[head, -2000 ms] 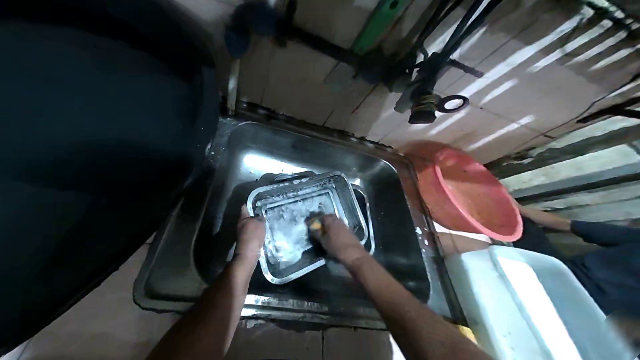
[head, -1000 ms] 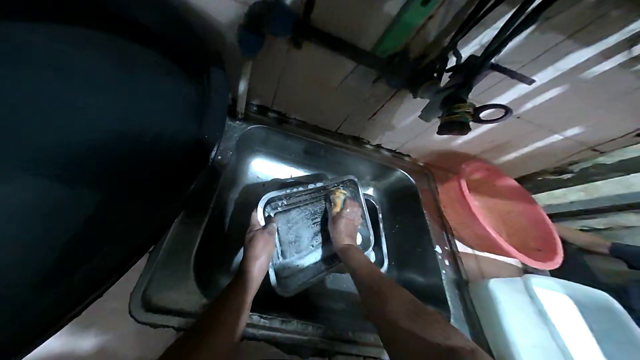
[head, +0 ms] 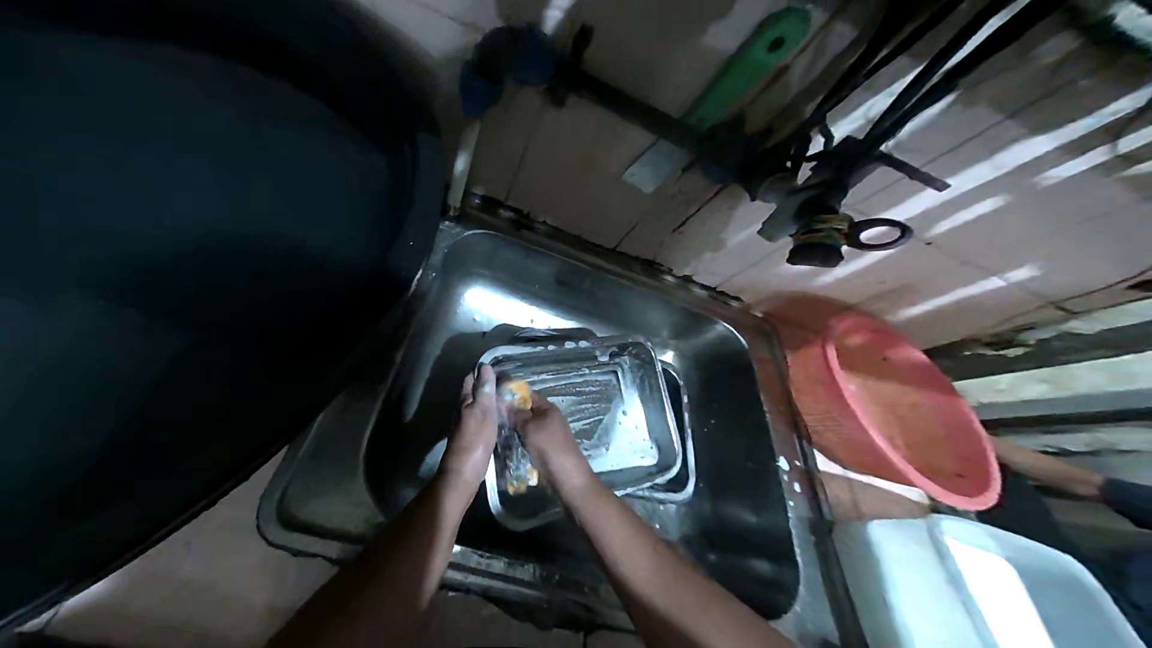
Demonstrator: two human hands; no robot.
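A soapy rectangular metal tray [head: 643, 405] lies tilted in the stainless steel sink [head: 720, 531], over another similar tray [head: 687, 450] whose edge shows at its right. My left hand [head: 475, 423] grips the upper tray by its left rim. In my right hand [head: 544, 432] is a yellowish scrubbing sponge [head: 516, 393], pressed against the left inner side of the tray, close to my left hand. Suds and wet streaks cover the tray's bottom. Part of the sponge and the fingertips are hidden or blurred.
A large dark rounded container [head: 207, 225] fills the left side. Beyond the sink, a tap [head: 819, 238] and pipes run along the tiled wall beside a green-handled tool [head: 751, 67]. At right are a pink plastic basin [head: 909, 405], a whitish tub [head: 954, 576] and another person's arm [head: 1044, 468].
My right hand has moved with the sponge from the tray's right side to its left side, beside my left hand. My left hand still holds the left rim.
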